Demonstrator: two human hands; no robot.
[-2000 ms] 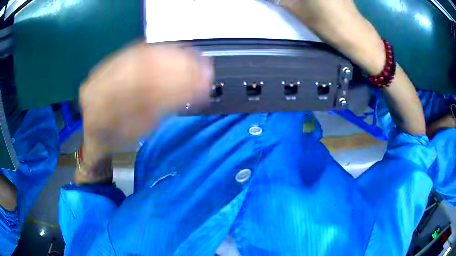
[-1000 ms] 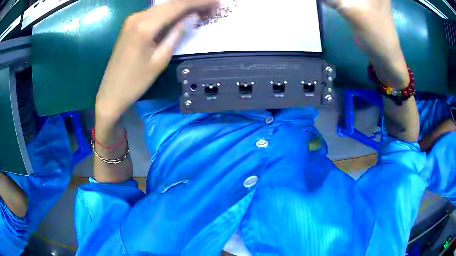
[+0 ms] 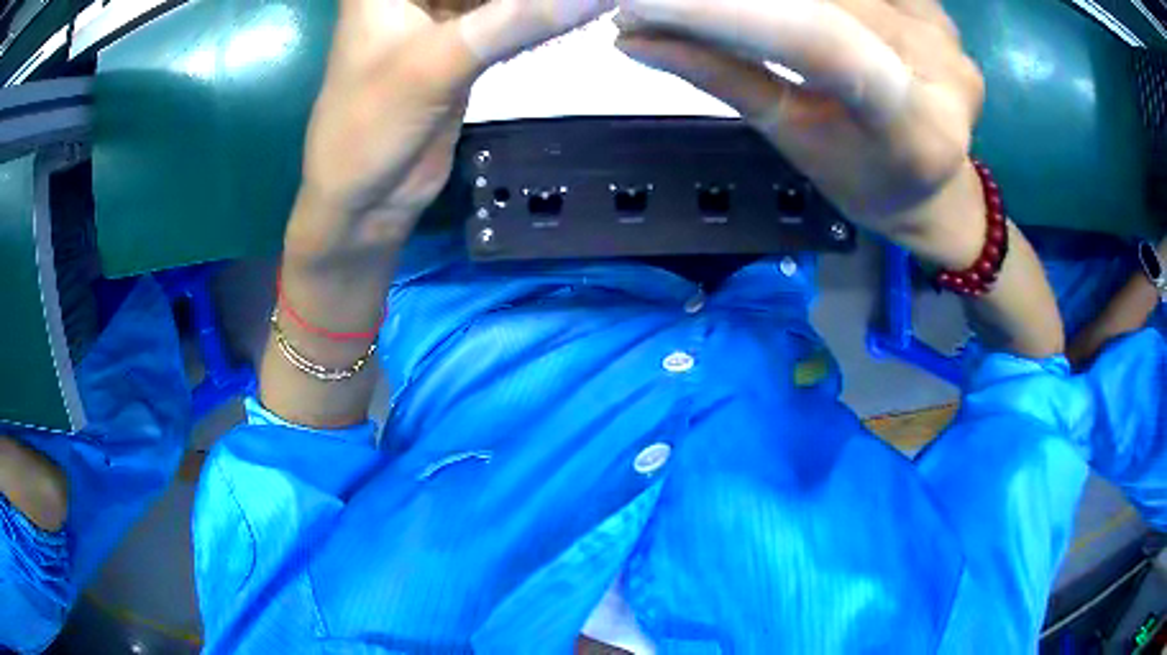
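Note:
A black end panel (image 3: 666, 237) with several square port openings (image 3: 630, 198) in a row faces up in front of my body. A white sheet (image 3: 550, 79) lies just beyond it. My left hand (image 3: 390, 115) reaches over the panel's left end, its fingertips cut off or unclear at the top edge. My right hand (image 3: 851, 115) reaches in from the right, covering the panel's upper right part, fingers bent. The fingertips of both hands come close together above the sheet. Anything between them is too small or blurred to tell.
Green bench mat (image 3: 205, 154) shows left and right of the work. Blue stool or frame legs (image 3: 902, 314) stand below on both sides. Neighbouring people's blue sleeves (image 3: 109, 371) show at the left and right edges. My blue smock fills the lower middle.
My left hand has moved right and my right hand has swung inward, so they meet over the sheet. The scatter of small reddish bits is no longer visible. The panel's upper right is now covered.

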